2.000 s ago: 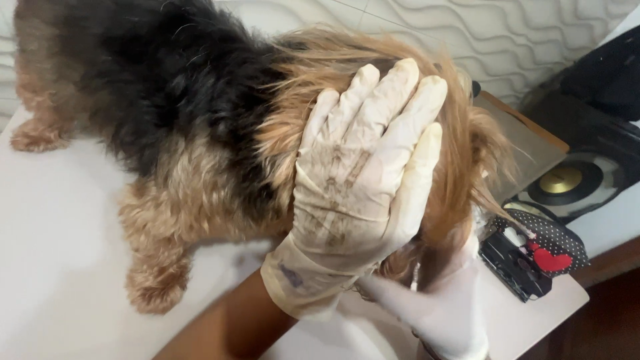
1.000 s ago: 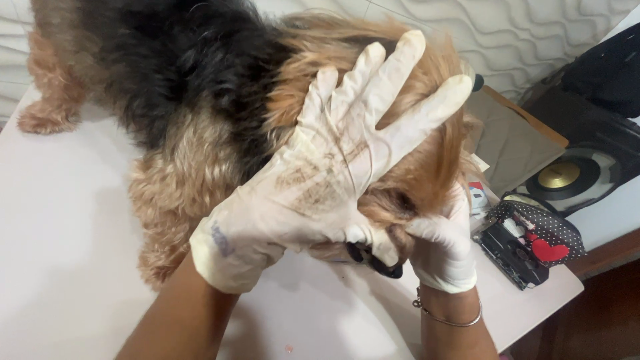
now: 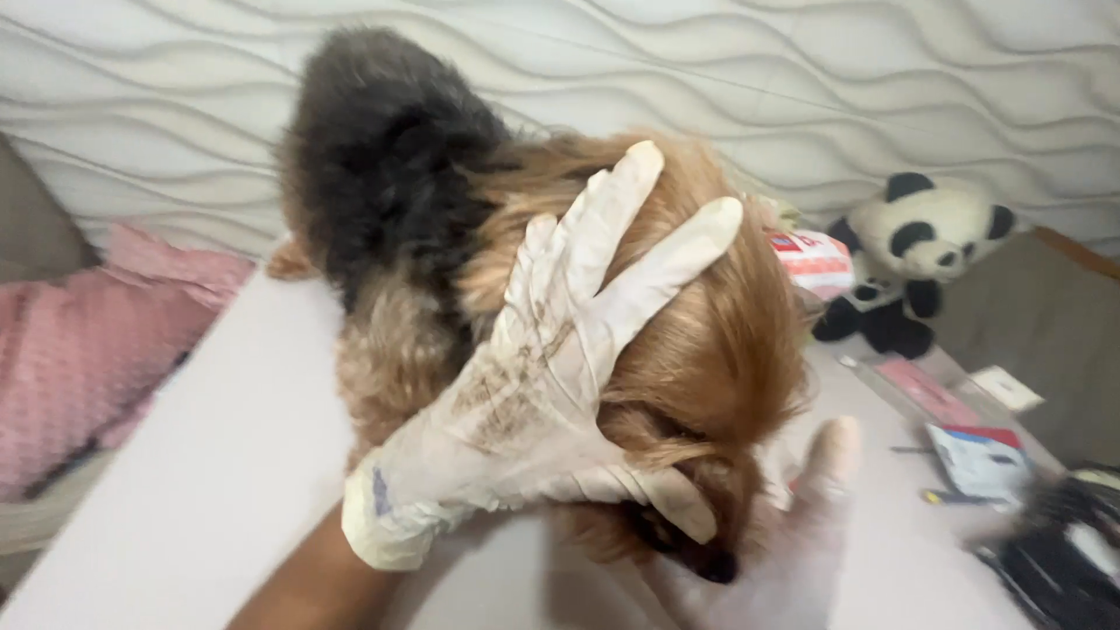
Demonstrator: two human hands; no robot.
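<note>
A long-haired dog (image 3: pixel 717 350), black on its back and tan on its head and legs, stands on a white table (image 3: pixel 201 455). My left hand (image 3: pixel 534 402), in a white glove with brown smudges, lies spread over the side of its head. The thumb rests across the muzzle, and the other fingers reach over the hair toward the crown. Beside and below the muzzle is my right hand (image 3: pixel 779 560), also gloved and blurred; its fingers are largely hidden. The dark nose shows between the two hands.
A panda plush toy (image 3: pixel 919 254) sits at the table's right, near a red and white packet (image 3: pixel 814 262). Along the right edge lie small packets (image 3: pixel 980 459) and a dark pouch (image 3: pixel 1059 551). Pink fabric (image 3: pixel 114 341) is at the left; a wavy wall panel (image 3: pixel 612 70) stands behind.
The view has shifted, bringing the panda toy and pink fabric into sight. My left hand stays spread on the dog's head. My right hand remains near the muzzle.
</note>
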